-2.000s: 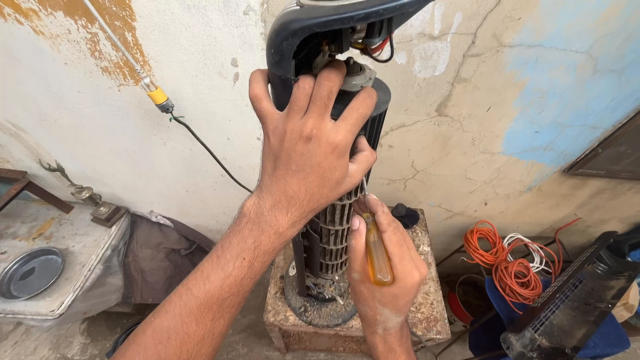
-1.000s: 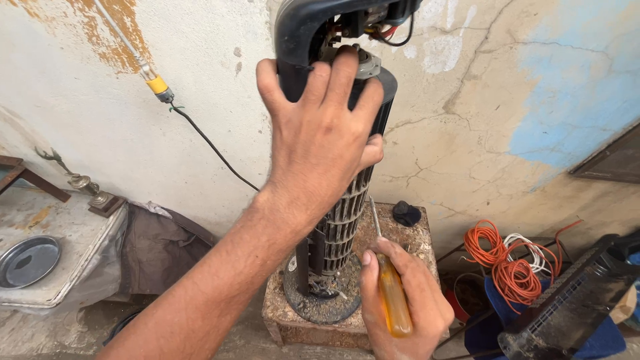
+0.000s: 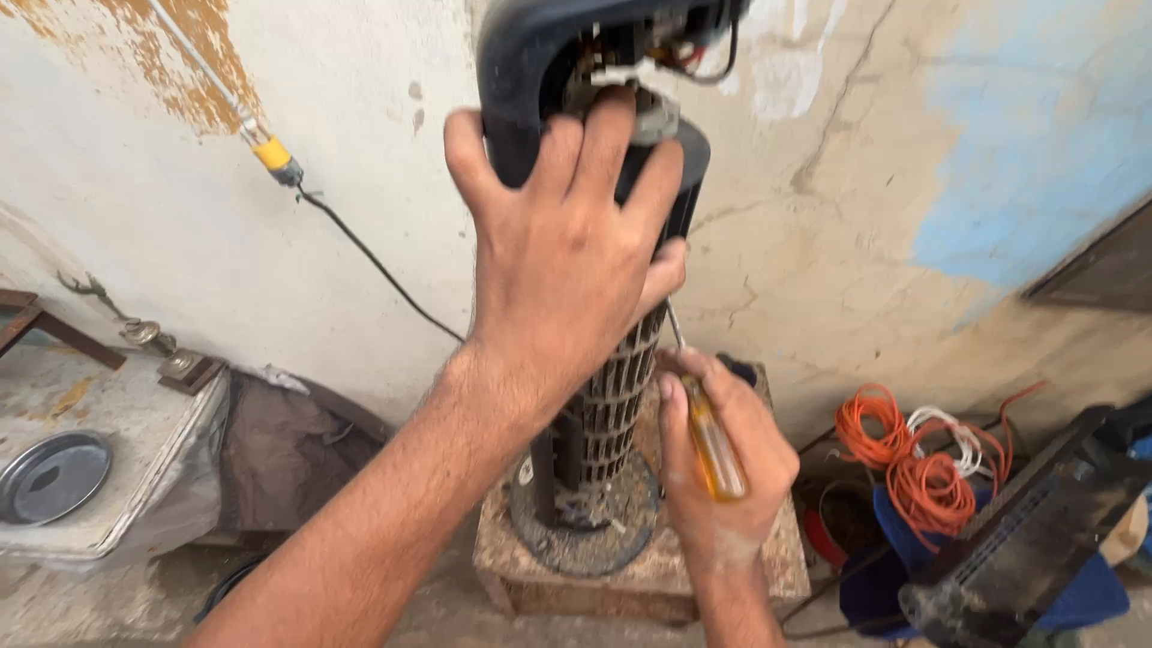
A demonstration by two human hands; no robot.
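A black tower fan (image 3: 517,85), its housing partly removed, stands upright on a round dusty base (image 3: 585,531). Its dirty cylindrical blower wheel (image 3: 616,405) is exposed below my left hand (image 3: 567,225), whose fingers grip the upper housing around a pale motor part (image 3: 657,121). Wires show under the top cover. In my right hand (image 3: 729,441) is a screwdriver with a transparent yellow handle (image 3: 715,441); its shaft points up along the fan's right side, and the tip is hidden near my left thumb.
The fan rests on a worn wooden stool (image 3: 594,598) by a cracked wall. Orange cable coils (image 3: 927,486) and a black slotted panel (image 3: 1017,522) lie at right. At left, a metal plate (image 3: 54,477) sits on a table; a black cable (image 3: 387,274) hangs behind.
The right hand with the screwdriver dropped lower a second ago and is now back up, its shaft near the left thumb. The left hand stays on the upper housing.
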